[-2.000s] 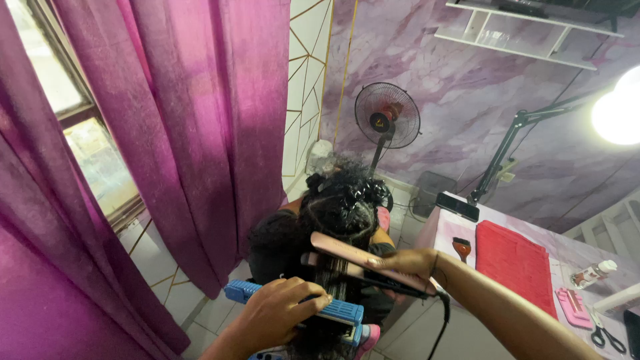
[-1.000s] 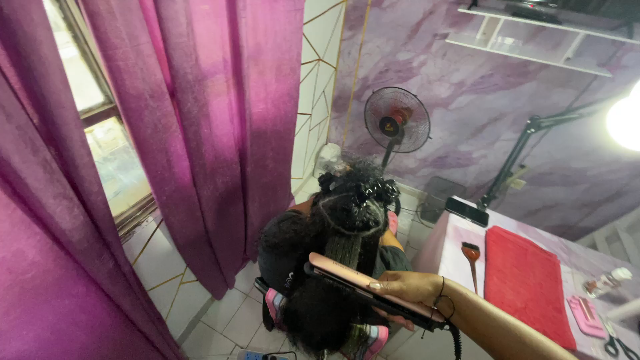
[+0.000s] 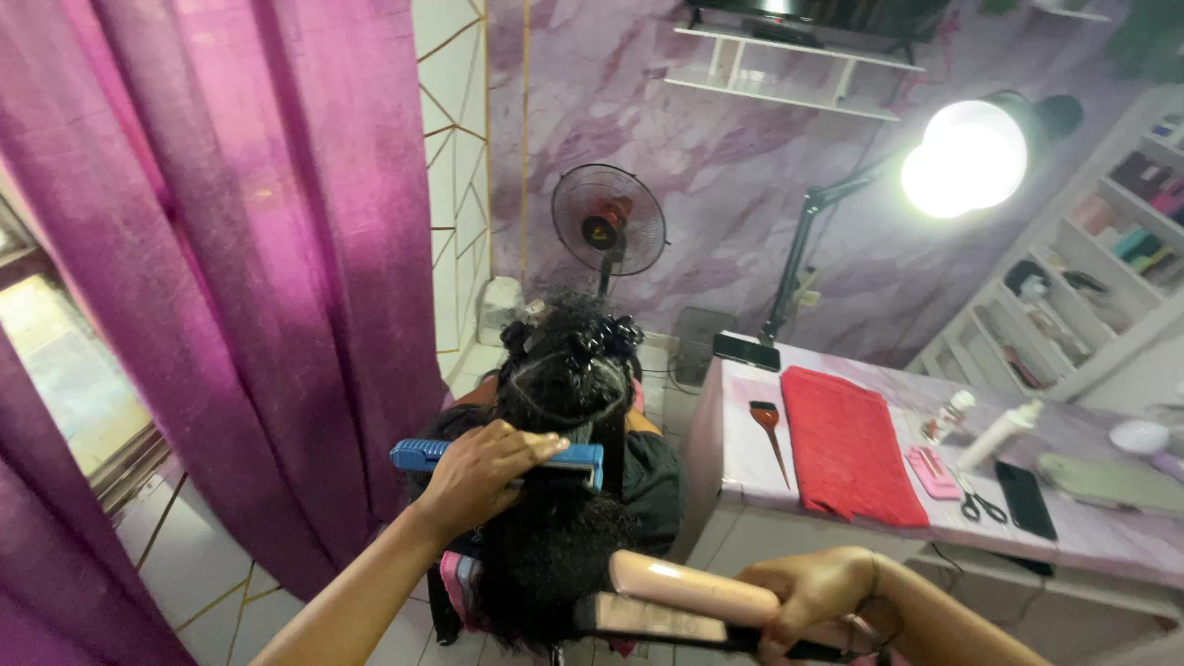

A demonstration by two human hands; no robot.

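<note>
A seated person's black hair (image 3: 564,388) is seen from behind and above, parted, with small tied bunches on top and a loose section hanging down the back. My left hand (image 3: 486,467) grips a blue comb (image 3: 583,455), which lies across the hair just below the parting. At the lower right, my right hand (image 3: 809,592) holds a pink hair straightener (image 3: 694,585) by its handle. Its two plates stand apart, beside the lower end of the loose hair, and I see no hair between them.
Right of the person stands a table (image 3: 740,462) with a red towel (image 3: 851,444), a tint brush (image 3: 766,421), scissors (image 3: 980,504), phones and bottles. A lit lamp (image 3: 971,153) hangs over it. Purple curtains (image 3: 305,277) hang at left; a fan (image 3: 610,222) stands ahead.
My left hand, out of view one second ago, is back with the blue comb on the hair. The straightener has moved off the hair section, and its plates have parted.
</note>
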